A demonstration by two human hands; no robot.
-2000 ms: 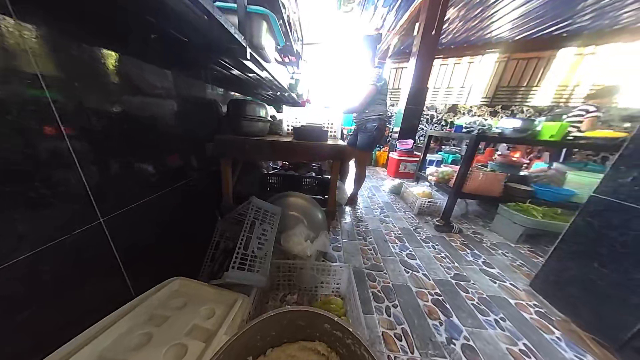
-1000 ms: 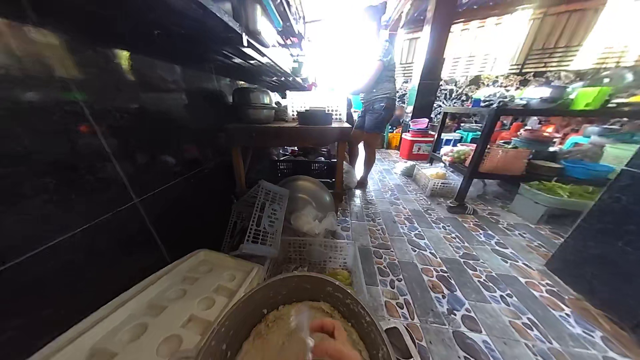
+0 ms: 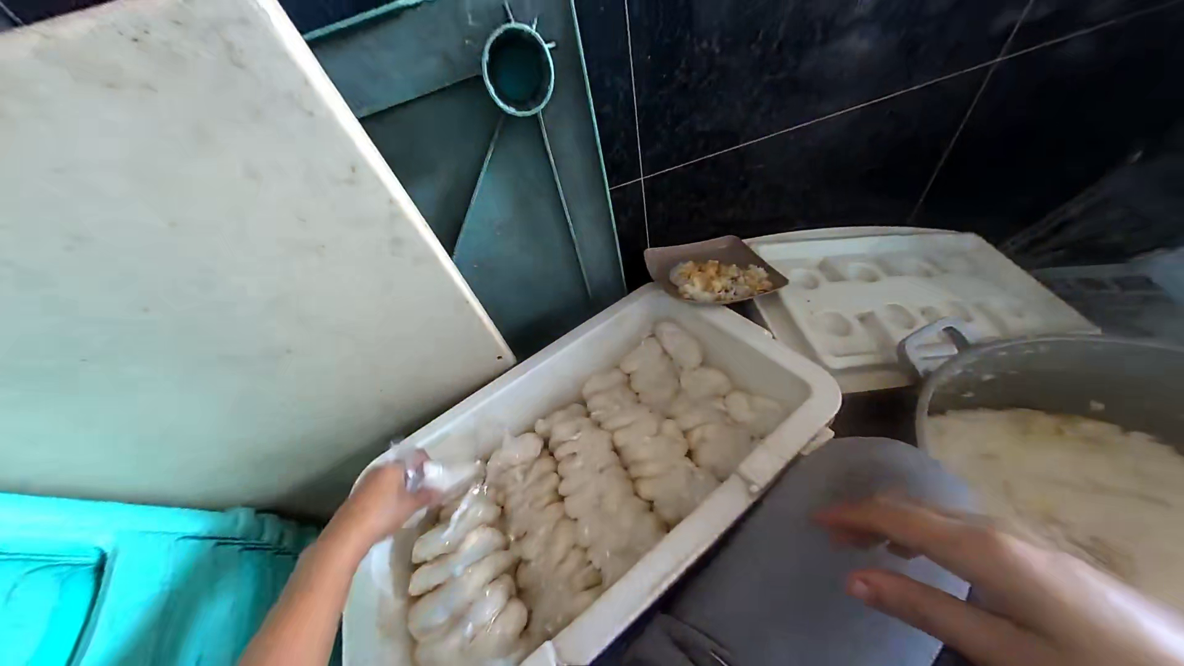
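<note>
A white plastic tub point(image 3: 786, 421) holds rows of pale, plump pieces of food point(image 3: 601, 462), perhaps wrapped in clear film. At its left end, my left hand point(image 3: 398, 495) grips some clear plastic film point(image 3: 449, 474) over the nearest row. My right hand point(image 3: 934, 564), blurred by motion, hangs with fingers apart and nothing in it, between the tub and a large metal pot point(image 3: 1045, 347). Inside the pot lies a pale, mushy mass point(image 3: 1064, 490). A small brown dish point(image 3: 675, 254) with yellowish crumbly bits point(image 3: 721, 279) rests at the tub's far corner.
Behind the dish is a white molded foam lid or tray point(image 3: 925, 287). A large off-white board point(image 3: 213, 231) leans at the left, before a green panel point(image 3: 416, 139). Bright turquoise plastic point(image 3: 139, 573) stands low at the left. Dark tiled wall point(image 3: 832, 102) rises behind.
The view has swung far to the left, from the aisle to the white tub. A hand that was in the pot one second ago is out of it.
</note>
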